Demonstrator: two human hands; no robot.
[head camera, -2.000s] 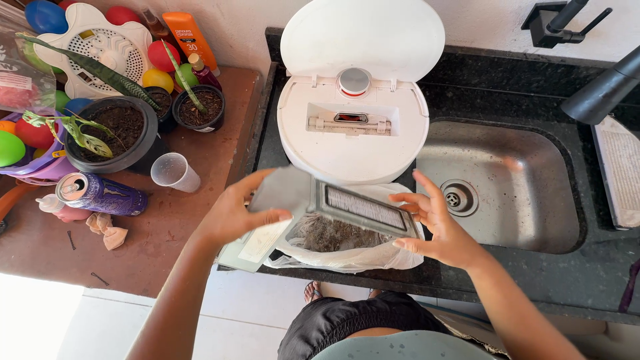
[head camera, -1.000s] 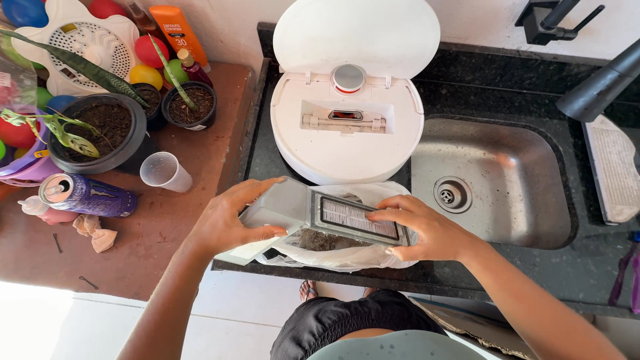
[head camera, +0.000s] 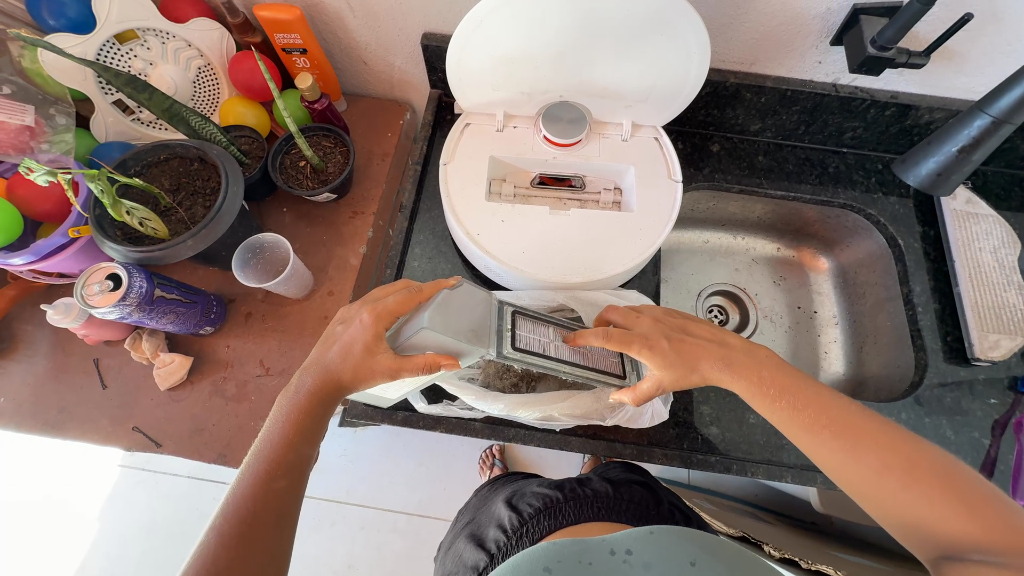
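Note:
My left hand (head camera: 380, 340) grips the grey plastic end of a robot vacuum's dustbin (head camera: 452, 320). At the dustbin's other end, my right hand (head camera: 664, 348) rests with fingers on the frame and face of the pleated filter (head camera: 552, 340). Beneath the dustbin lies a white plastic bag (head camera: 544, 410) holding grey dust and lint (head camera: 516, 378). The white robot vacuum (head camera: 552, 248) sits behind the bag, its round lid (head camera: 580, 56) raised and its bin cavity exposed. Part of the dustbin's underside is hidden.
A steel sink (head camera: 808, 320) lies right of the vacuum, under a black faucet (head camera: 952, 136). On the brown ledge at left stand potted plants (head camera: 172, 200), a plastic cup (head camera: 272, 266) and a drink can (head camera: 152, 298). A dusty white panel (head camera: 984, 272) lies beyond the sink.
The dustbin stays in both hands above the bag; its filter face has turned more toward the view. My right fingers have moved from its end onto the filter area.

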